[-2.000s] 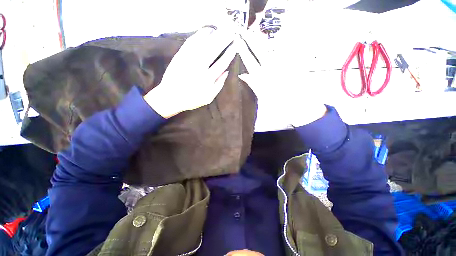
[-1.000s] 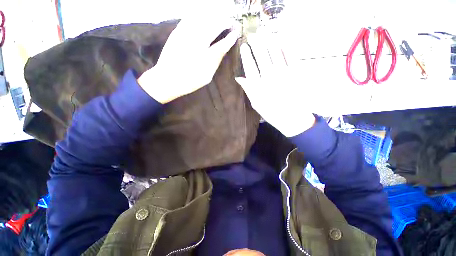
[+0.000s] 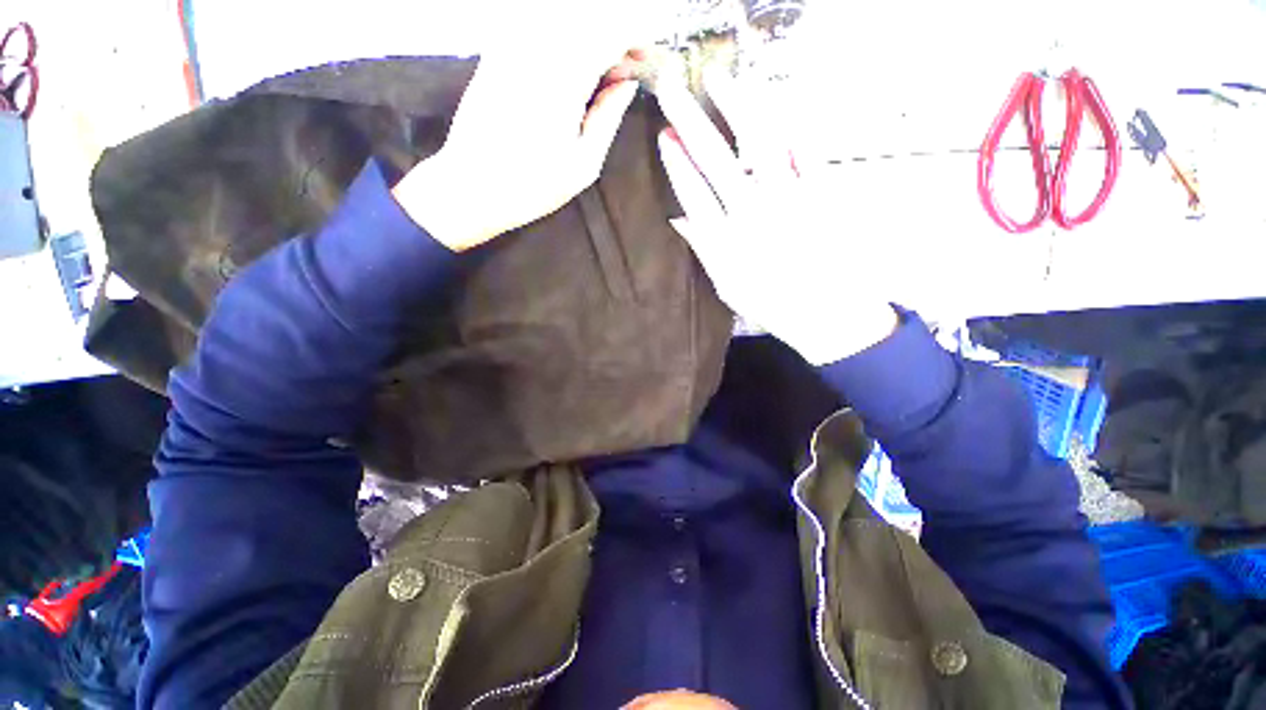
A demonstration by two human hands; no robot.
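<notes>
A dark brown garment piece (image 3: 555,347) lies over the white table's near edge and hangs down toward my lap, its bulk to the left. My left hand (image 3: 535,139) rests on its upper part, fingertips close to the needle area (image 3: 708,42). My right hand (image 3: 778,250) is at the cloth's right edge, its fingers reaching up beside the left fingertips. Both hands are overexposed and merge with the white table. The fingers look pressed on the cloth at the needle; the exact contact is washed out.
Red-handled shears (image 3: 1050,153) lie on the table (image 3: 889,208) at right, with small snips (image 3: 1166,160) beside them. Another dark-red pair (image 3: 18,70) lies far left. Blue baskets (image 3: 1145,562) stand below the table at right, near dark garments (image 3: 1194,402). A red thing (image 3: 70,599) is at lower left.
Since the first frame, my right hand has drawn back a little toward me and its outline shows more clearly. The cloth's upper edge has shifted up slightly. The view has moved a little.
</notes>
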